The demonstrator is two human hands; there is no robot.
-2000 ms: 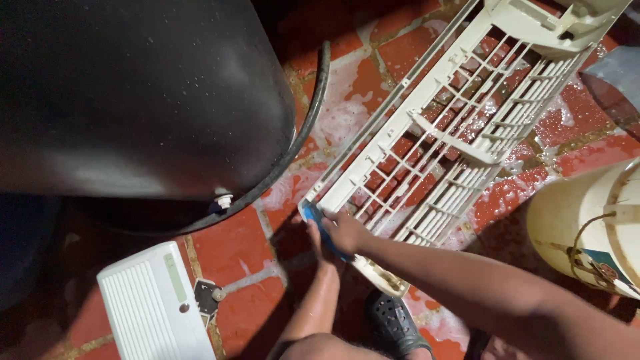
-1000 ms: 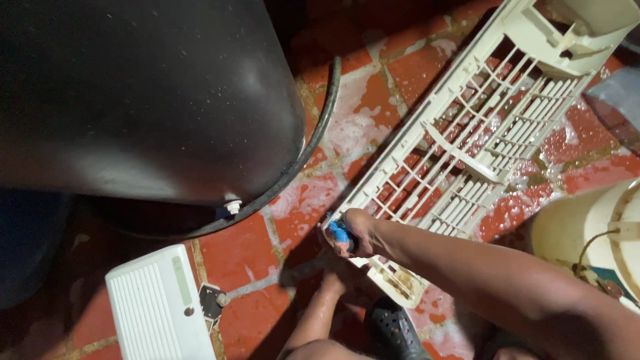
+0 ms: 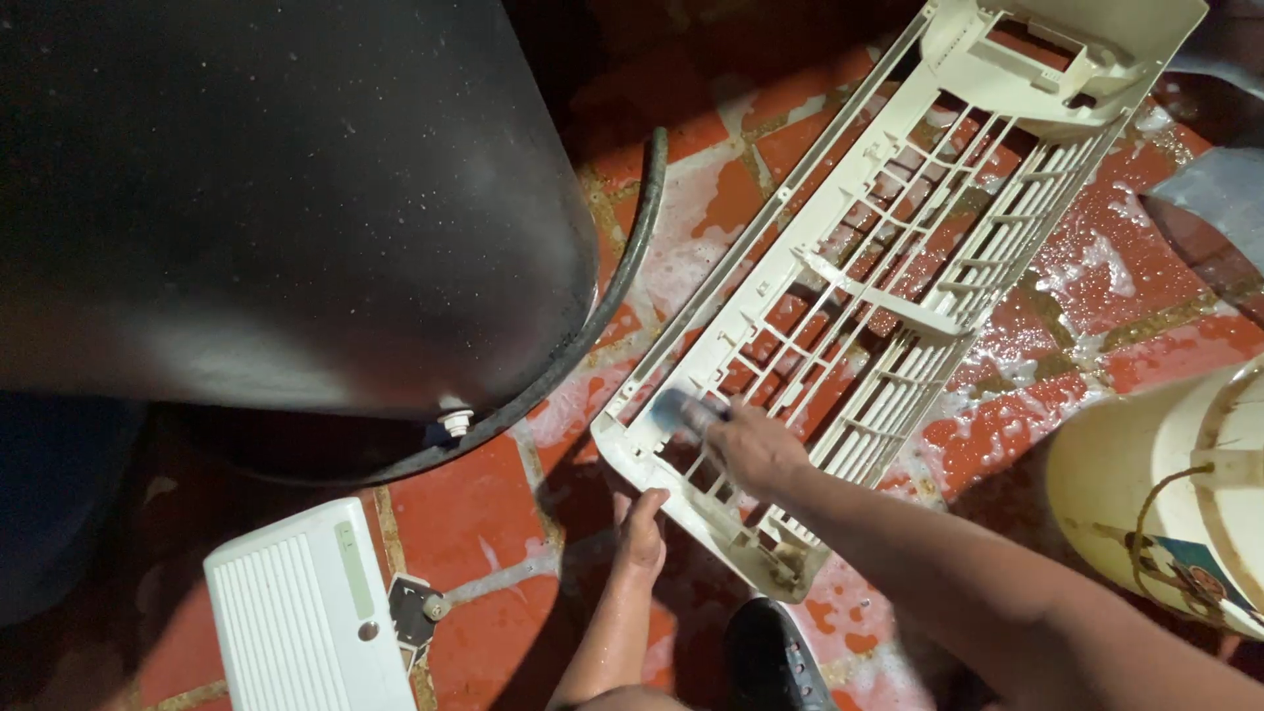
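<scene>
A long off-white plastic grille frame, like an air-conditioner housing (image 3: 790, 267), stands tilted across the wet tiles. My left hand (image 3: 642, 528) grips the edge of its lower end, thumb on top. Over the frame's inner face near that end, my right hand (image 3: 755, 449) is closed on a small blue brush or scrubber (image 3: 681, 410), blurred, so its exact kind is unclear. Thin crossing bars and louvre slats fill the frame's openings. A white ribbed plastic cover (image 3: 296, 602) lies at the lower left, beside a small dark metal-and-plastic part (image 3: 415, 612).
A large black tank (image 3: 296, 197) with a white fitting (image 3: 455, 423) fills the upper left. Around its base curves a dark hose (image 3: 647, 212). A cream bucket (image 3: 1136, 494) stands at right. Soapy water covers parts of the red tile floor (image 3: 474, 543). A dark clog (image 3: 775, 657) shows below the frame.
My right hand with the blue scrubber has moved from the frame's lower left corner onto its inner face. My left hand stays at the lower end.
</scene>
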